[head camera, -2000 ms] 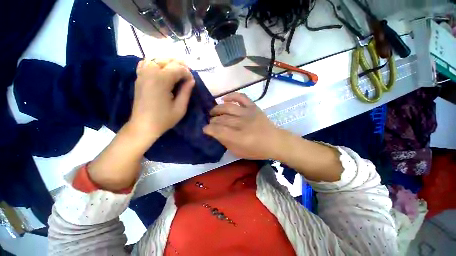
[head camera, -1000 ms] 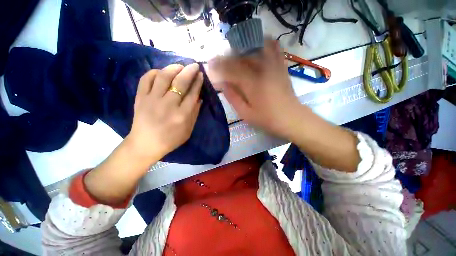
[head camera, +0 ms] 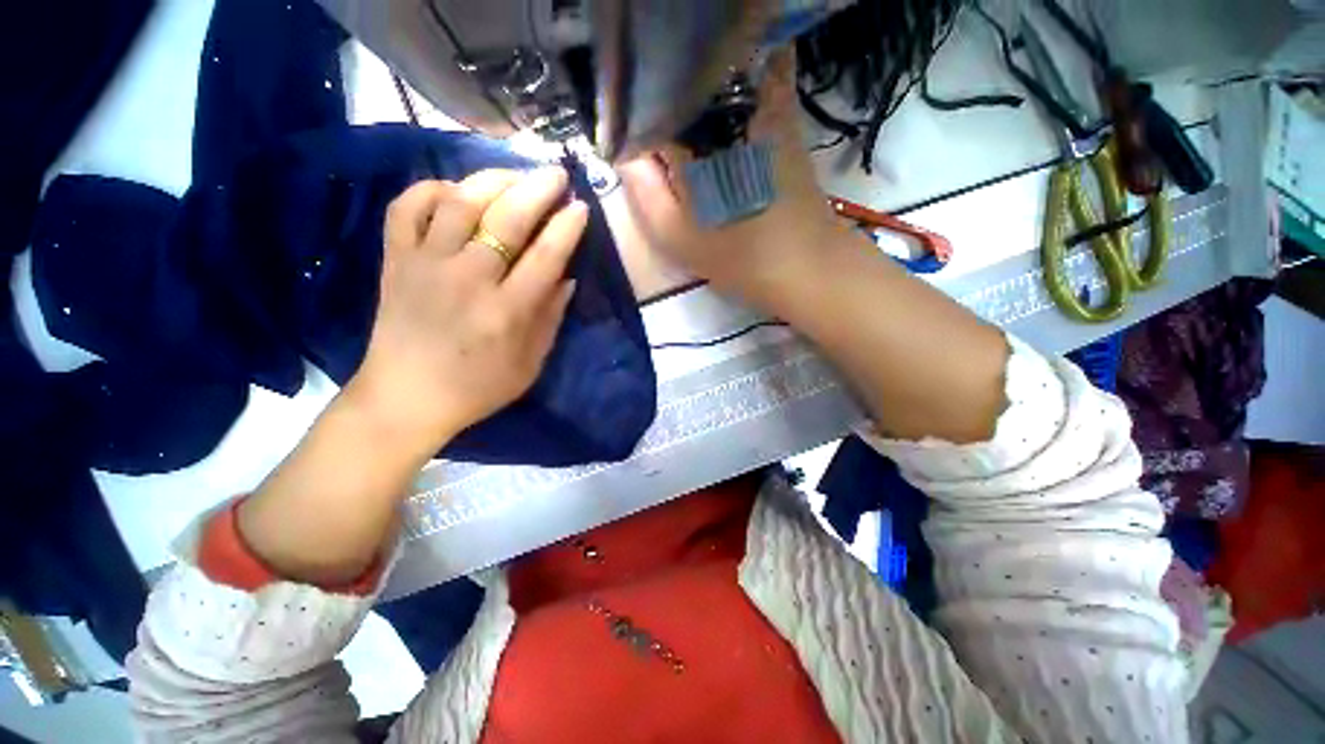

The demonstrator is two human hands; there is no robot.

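Note:
The navy fabric lies over the left of the table, its upper edge at the lit needle area. My left hand, with a gold ring, presses on the fabric, fingertips just left of the presser foot. My right hand is at the right side of the needle, partly behind the grey ribbed block; its fingertips are partly hidden, so I cannot tell whether they grip anything. The sewing machine head stands above.
Orange-and-blue snips lie right of my right wrist, partly covered. Yellow-green handled scissors and a dark-handled tool lie farther right. Black strips are heaped behind. A ruler strip runs along the front edge.
My right hand has moved from the fabric's right edge up beside the needle. My left hand has flattened onto the fabric. The fabric's upper edge now sits at the presser foot.

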